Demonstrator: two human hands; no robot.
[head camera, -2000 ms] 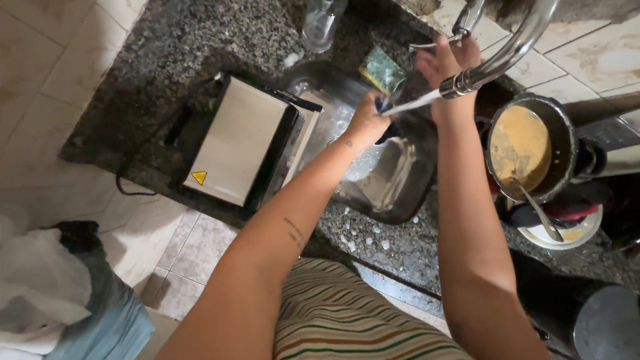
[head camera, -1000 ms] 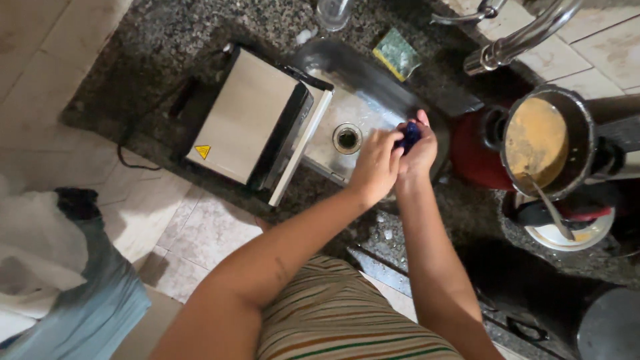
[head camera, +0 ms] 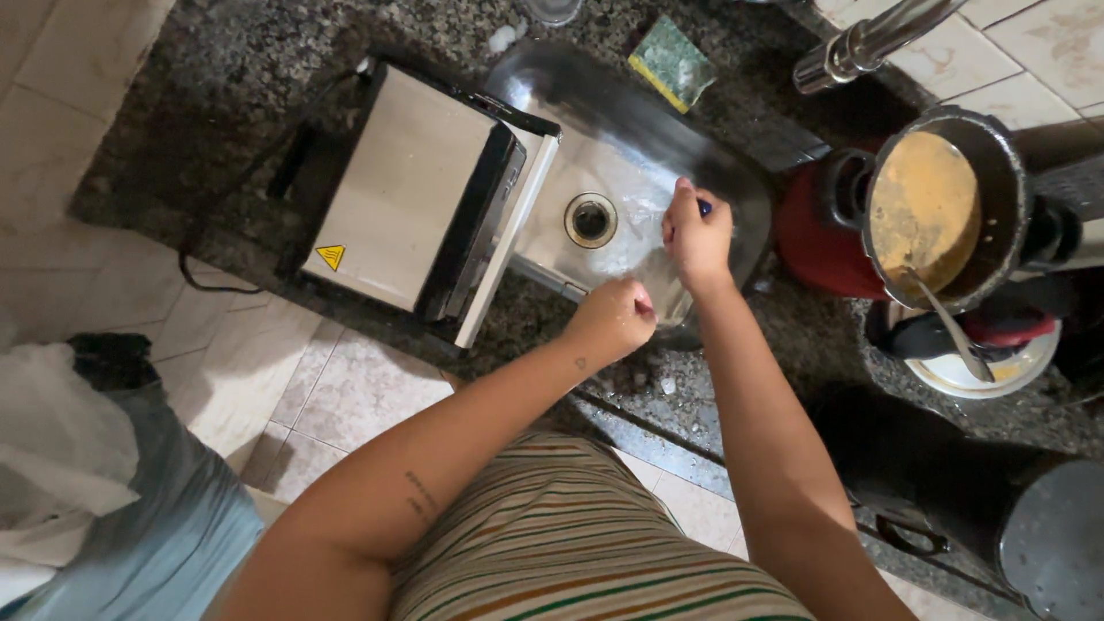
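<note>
My right hand [head camera: 697, 231] is closed around a small dark blue thing [head camera: 705, 208] over the right part of the steel sink [head camera: 634, 164]; only a bit of it shows between the fingers. My left hand [head camera: 612, 319] is curled into a fist above the sink's near edge, apart from the right hand; whether anything lies inside it cannot be seen. The sink drain [head camera: 591, 221] is uncovered between the hands and an electric grill [head camera: 405, 190], which stands on the counter and overhangs the sink's left side. A green and yellow sponge [head camera: 673, 65] lies behind the sink.
The chrome faucet [head camera: 849, 56] reaches in at the upper right, with no water running. A pot of orange-brown food [head camera: 925, 203] with a spoon [head camera: 953, 332] stands at the right, beside a red pot [head camera: 815, 224]. A white plate [head camera: 992, 366] and a black container [head camera: 940, 474] are nearer me.
Water ran from the faucet two seconds ago; now it is off. One second ago my hands were together around the dark blue thing; they have since moved apart, and the right one keeps it.
</note>
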